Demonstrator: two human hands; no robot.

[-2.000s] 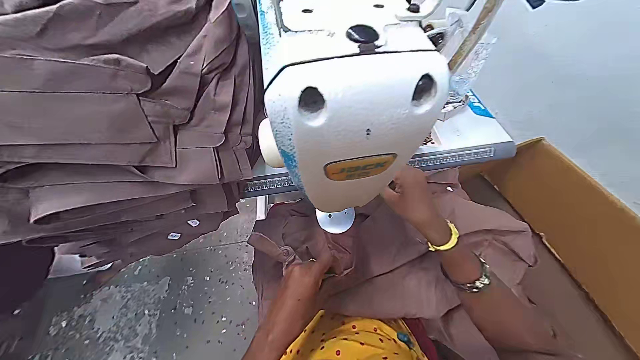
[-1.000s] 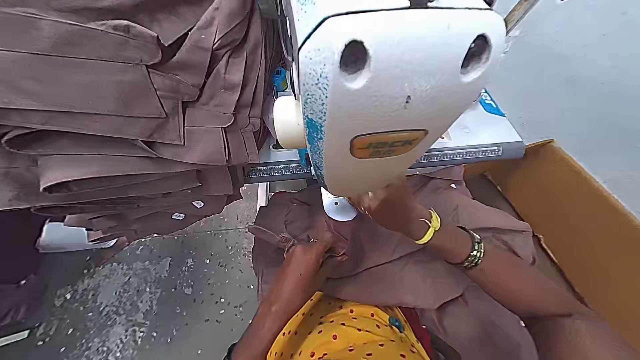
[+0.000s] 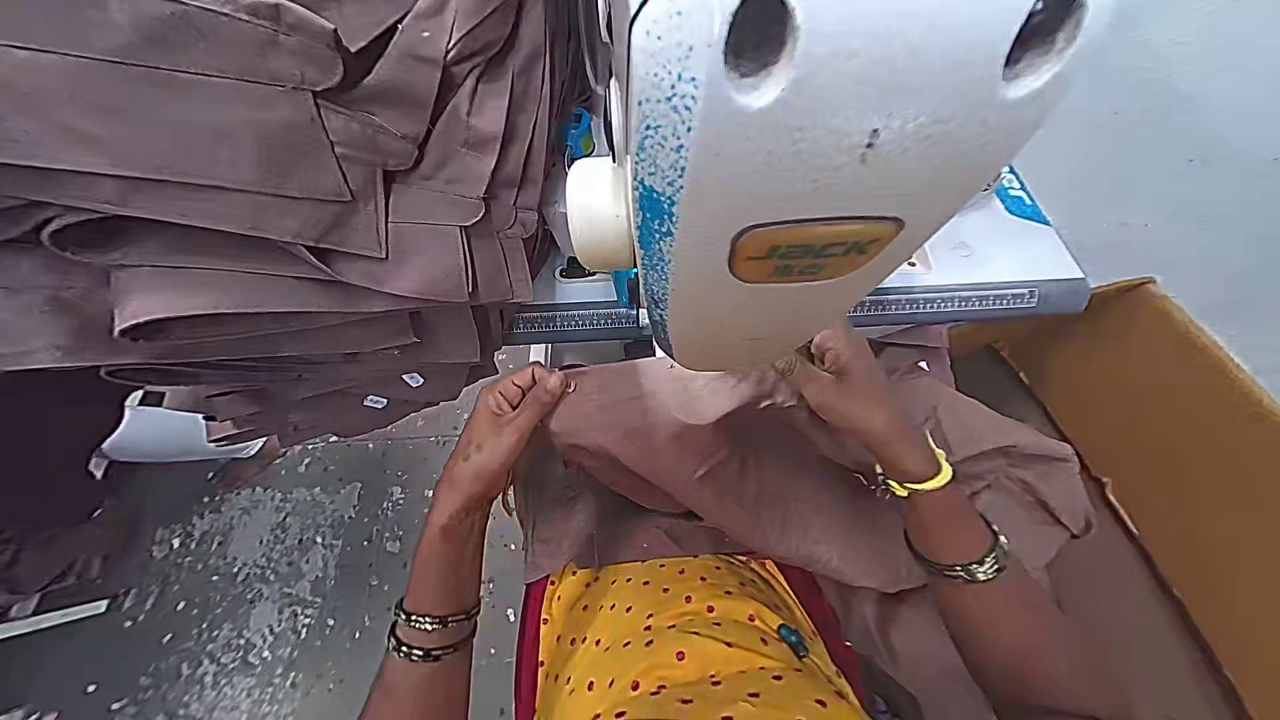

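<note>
A Jack sewing machine (image 3: pixel 830 150), white with blue speckles, stands in front of me, its head hiding the needle area. Brown fabric (image 3: pixel 700 450) hangs from under the head across my lap. My left hand (image 3: pixel 515 420) pinches the fabric's upper left edge between thumb and fingers, left of the machine head. Close to the head's lower right side, my right hand (image 3: pixel 835 375) grips the same fabric, its fingertips partly hidden by the machine and cloth.
A tall stack of brown garment pieces (image 3: pixel 200 200) fills the left side, with small white tags on some. Behind the fabric runs the machine bed's edge with a ruler strip (image 3: pixel 950 303). A cardboard box (image 3: pixel 1150 420) stands at the right. Scraps litter the grey floor (image 3: pixel 270 560).
My left hand has moved left and up, away from the bunched cloth below the machine head, and the fabric edge is now stretched out between both hands. The view has shifted closer to the machine.
</note>
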